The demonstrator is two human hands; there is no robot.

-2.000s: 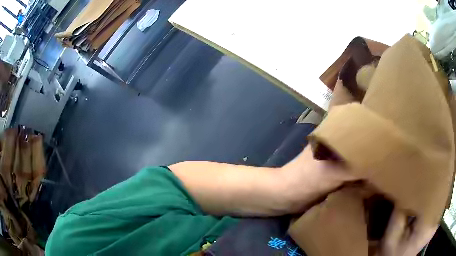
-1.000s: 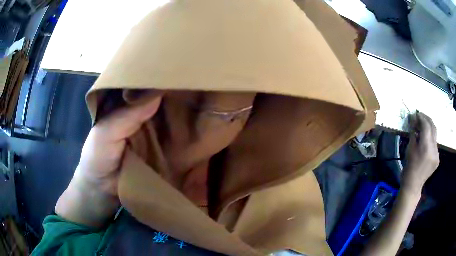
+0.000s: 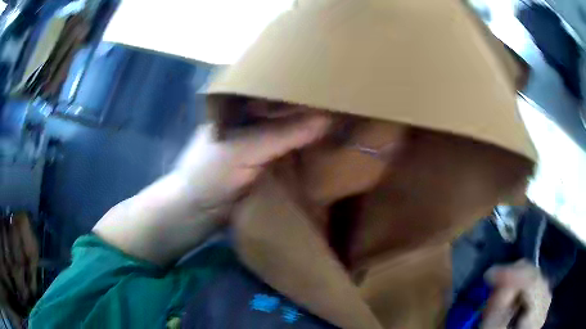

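A large tan-brown garment panel (image 3: 398, 61) is bunched into a hood-like opening in front of me. Its darker inner side (image 3: 417, 186) shows, with a short pale line inside the fold. My left hand (image 3: 250, 151) holds the cloth at the left of the opening; its fingertips are hidden inside the fold. My right hand (image 3: 517, 292) is at the lower right, apart from the cloth, blurred and cut off by the bottom edge. Its fingers look bent, and I cannot tell if it holds anything.
A white table (image 3: 186, 29) lies behind the cloth and continues at the right. A blue box (image 3: 472, 302) is beside my right hand. Brown cut pieces (image 3: 58, 51) are at the far upper left, and hanging brown cloth (image 3: 19, 257) is at the left edge.
Over the last second, my right hand has come down from the table edge toward the blue box. The cloth and my left hand appear further right. Earlier, the view was turned more to the left.
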